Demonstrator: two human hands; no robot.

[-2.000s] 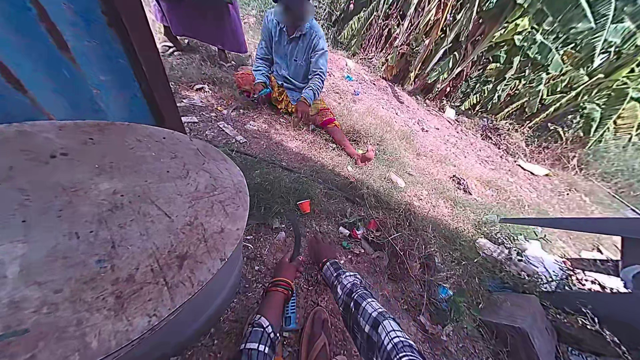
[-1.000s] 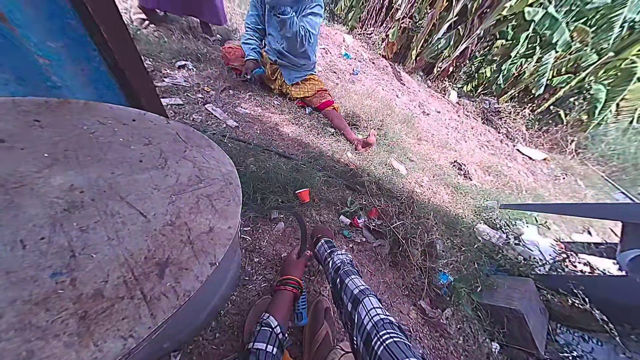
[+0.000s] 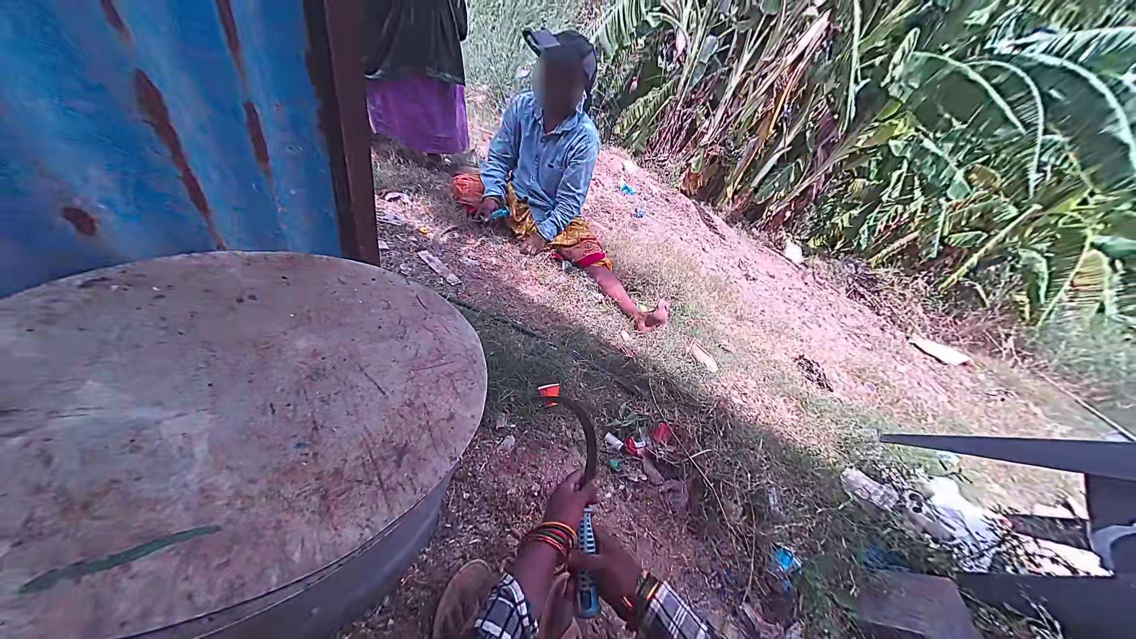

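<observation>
A sickle (image 3: 587, 444) with a dark curved blade and a blue handle stands upright near the bottom centre. My left hand (image 3: 568, 499) is closed around it where the handle meets the blade. Lower down, my right hand (image 3: 611, 561) grips the blue handle. The blade curves up and left, its tip by an orange-red cup (image 3: 549, 390) on the ground. Bangles circle both wrists, below checked sleeves.
A large round table-like top (image 3: 240, 390) fills the left, beside a rusty blue metal sheet (image 3: 177, 133). A person (image 3: 546, 160) sits on the slope holding a blue-handled thing; another person (image 3: 415, 98) stands behind. Litter, a stone block (image 3: 914, 605) and a dark metal bar (image 3: 1012, 454) lie right.
My right hand, apart from the handle one second ago, now holds it. The seated person's raised hand has come down to the lap. The view has tilted up.
</observation>
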